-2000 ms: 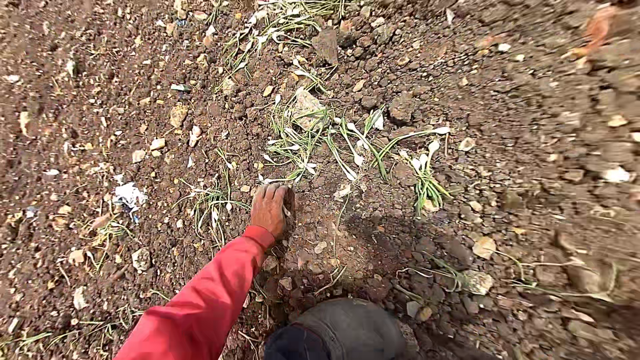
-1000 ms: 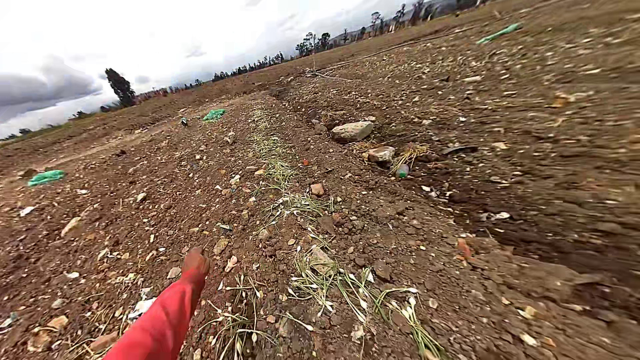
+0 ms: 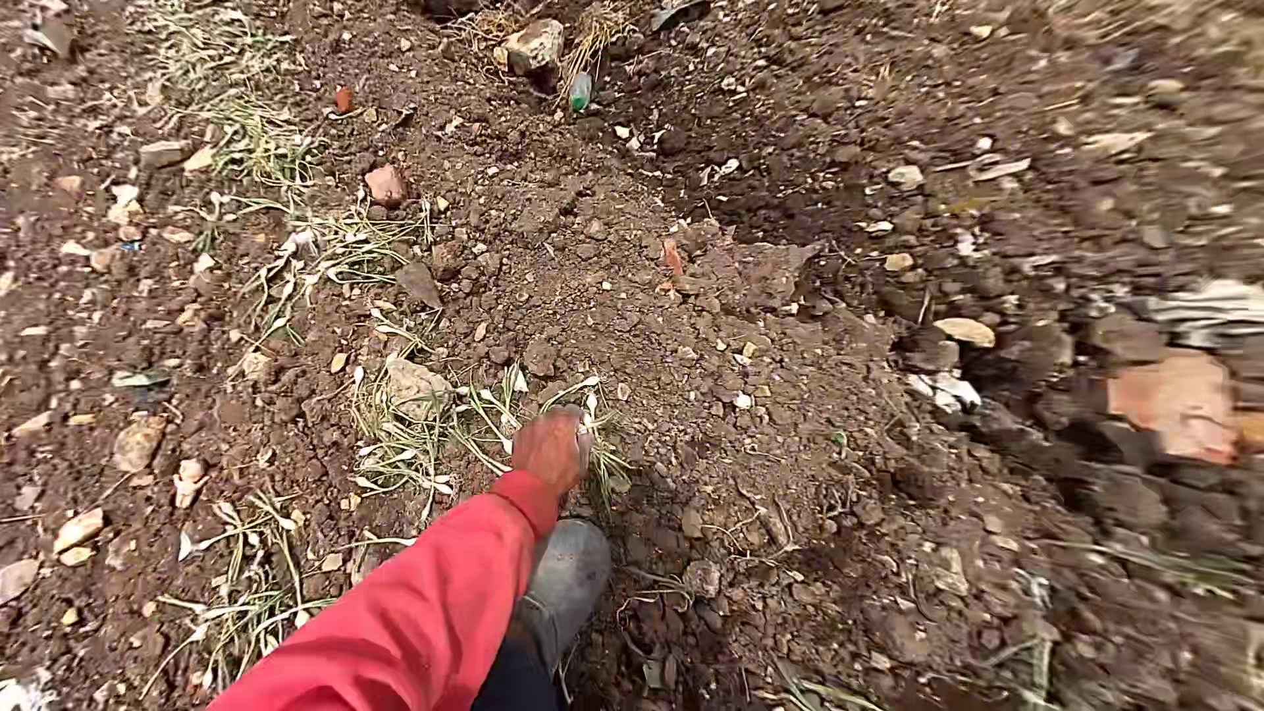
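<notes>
My left hand (image 3: 551,449), in a red sleeve, reaches down to the soil at the middle of the head view. Its fingers are bent beside a small bunch of seedlings (image 3: 604,454) with white bulbs and thin green leaves, which look like onion. Whether it grips any is hidden. Close on its left more seedlings (image 3: 400,444) lie loose around a pale stone (image 3: 417,388). Other bunches lie at the lower left (image 3: 252,602) and in a strip toward the upper left (image 3: 341,247). My right hand is out of view.
A grey boot (image 3: 568,583) stands on the soil just below the hand. Stones and clods cover the ground, among them a reddish stone (image 3: 385,185) and a large pale rock (image 3: 533,46). A green plastic bottle (image 3: 581,91) lies near the rock. A broken orange piece (image 3: 1175,403) lies at right.
The view has swung up to the horizon and back down. My left hand, earlier on soil left of the rightmost seedling bunch, is now right beside that bunch.
</notes>
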